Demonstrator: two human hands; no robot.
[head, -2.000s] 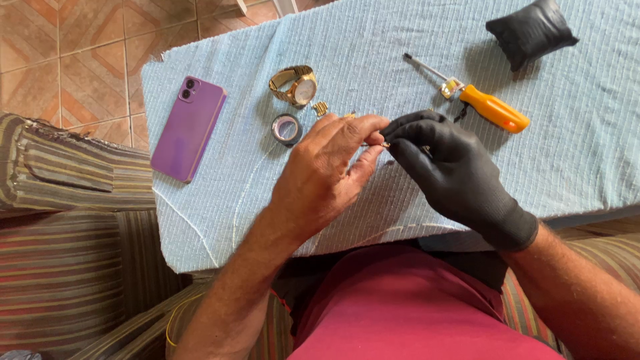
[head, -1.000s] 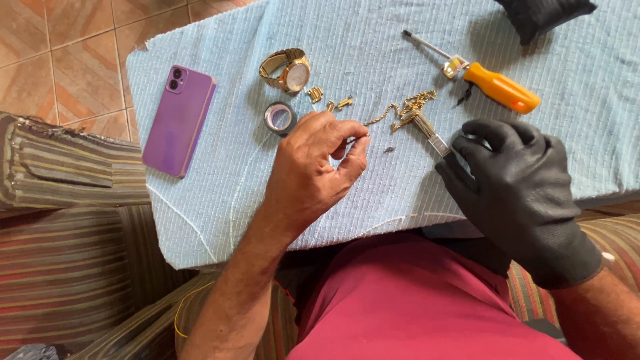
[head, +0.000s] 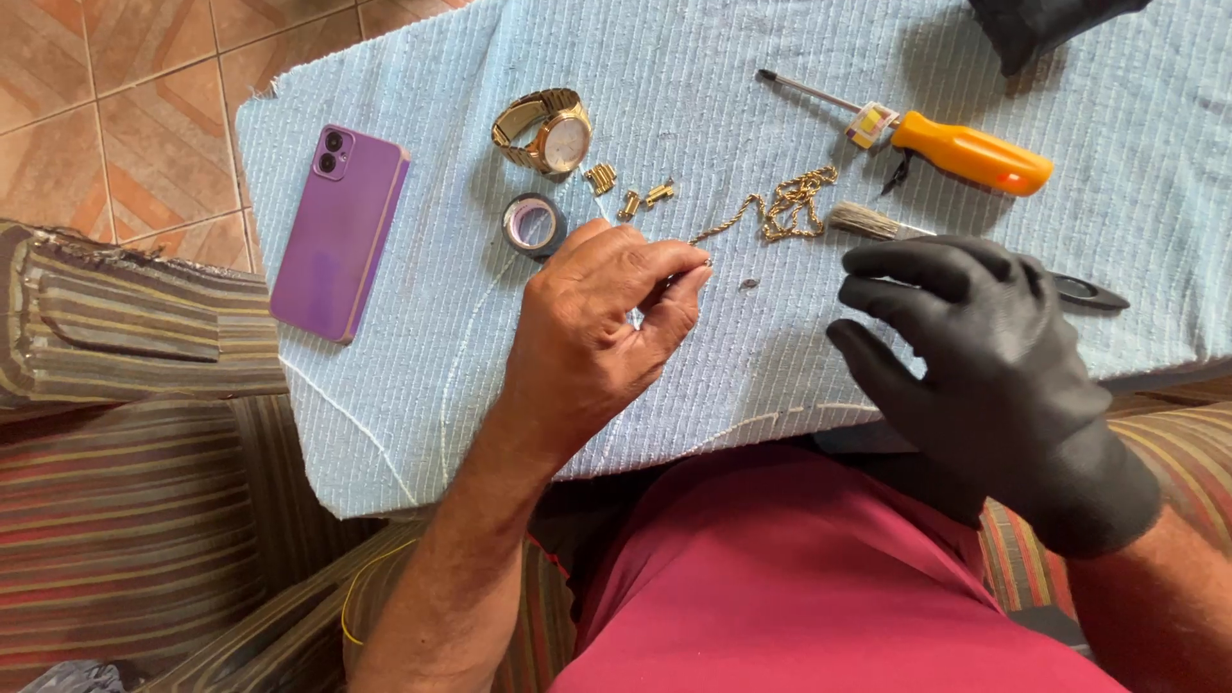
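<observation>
My bare left hand (head: 606, 327) pinches the end of a gold rope chain (head: 794, 204) between thumb and forefinger; the rest lies heaped on the blue cloth. My right hand (head: 972, 356), in a black glove, hovers with fingers apart over a brush (head: 866, 220), whose bristles and black handle tip show on either side. A tiny dark piece (head: 749, 284) lies between the hands. Several gold watch links (head: 630, 205) sit beyond my left hand, near a gold wristwatch (head: 563, 142) and a roll of dark tape (head: 533, 225).
A purple smartphone (head: 339, 236) lies at the left of the cloth-covered table (head: 433, 385). A screwdriver with an orange handle (head: 972, 154) lies at the upper right, below a black cushion-like object (head: 1044, 24). A striped sofa (head: 125, 337) adjoins the table's left side.
My gloved hand came away from the left fingertips. The brush, near that hand's fingers one second ago, now lies farther right, partly under it. My left hand still pinches the chain's end.
</observation>
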